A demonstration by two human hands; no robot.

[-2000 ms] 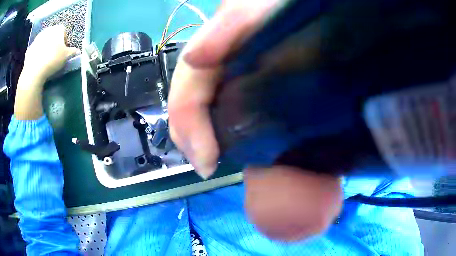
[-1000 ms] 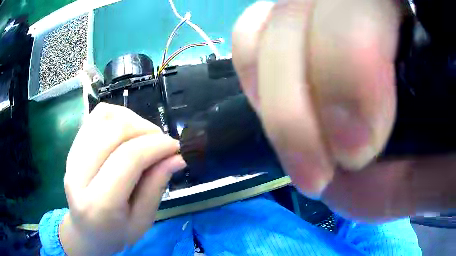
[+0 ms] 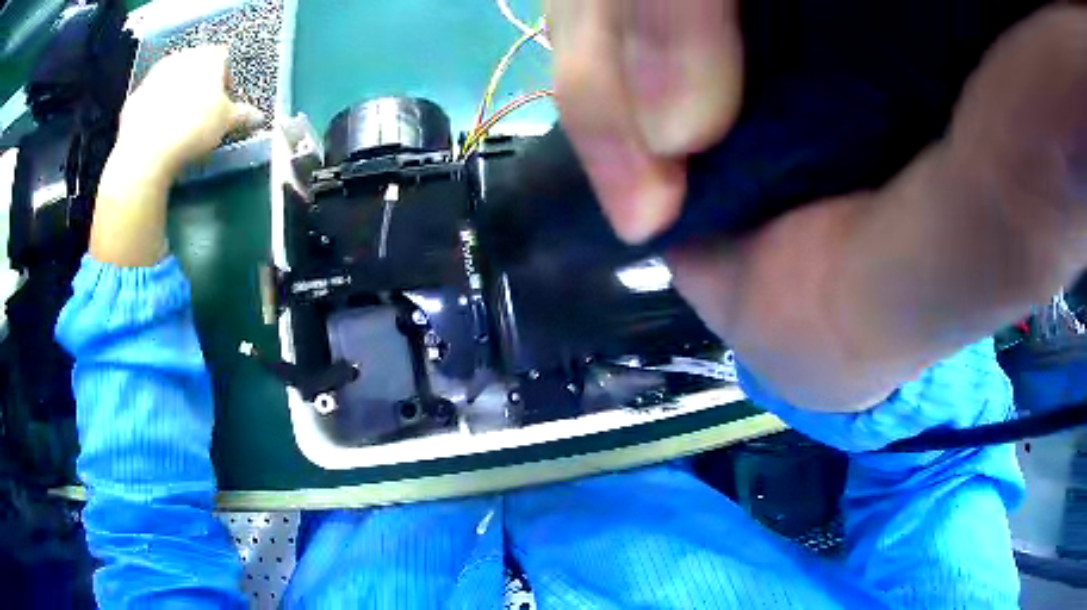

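Note:
The white housing (image 3: 312, 431) lies on the green bench with the black internal module (image 3: 381, 244) in it. The short black lens barrel (image 3: 390, 129) stands at the module's upper left. My left hand (image 3: 179, 113) is at the grey screw bin (image 3: 256, 66), its fingertips over the bin's lower part; whether they hold a screw cannot be told. My right hand (image 3: 822, 262), large and blurred close to the camera, is wrapped around the thick black electric screwdriver (image 3: 822, 107), above the housing's right side. The screwdriver's tip is hidden.
Thin coloured lead wires (image 3: 507, 78) rise from the module's upper edge. A dark stack of black parts (image 3: 54, 179) stands at the far left. The bench's pale edging (image 3: 501, 477) runs in front of my lap. A black cable (image 3: 989, 429) crosses at the right.
My left hand has moved from over the module back up to the screw bin, uncovering the module's lower left. My right hand still holds the screwdriver. The housing appears further right in view.

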